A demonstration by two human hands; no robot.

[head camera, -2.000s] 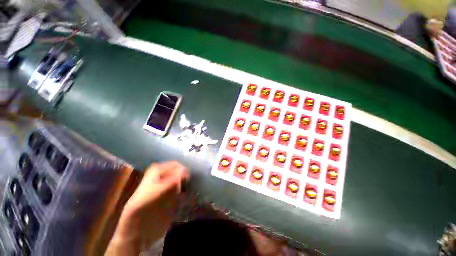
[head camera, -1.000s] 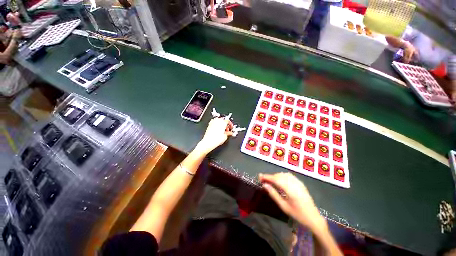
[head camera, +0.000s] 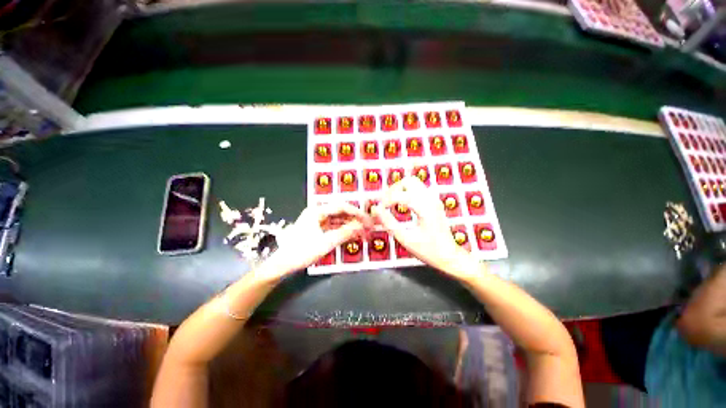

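Note:
The white foam tray (head camera: 485, 187) lies in front of me with rows of red units (head camera: 348, 181), each with a gold-yellow round centre. My left hand (head camera: 312, 233) and my right hand (head camera: 417, 221) meet over the tray's lower middle, with fingertips close together. Something small and reddish shows between the fingertips, but blur hides whether it is held or lies in the tray. The hands cover several units of the lower rows. A loose pile of cream scraps (head camera: 253, 233) lies left of the tray, partly beside my left hand.
A smartphone (head camera: 184, 213) lies left of the scraps. Clear blister trays (head camera: 80, 358) are at lower left. At right are another scrap pile (head camera: 678, 229), another tray of red units (head camera: 700, 163) and a person's arm (head camera: 707, 307). A pale rail (head camera: 557, 119) runs behind.
My left hand has moved right from the scrap pile to the tray. My right hand has come up from the bench edge over the tray. The view has turned and now faces the tray.

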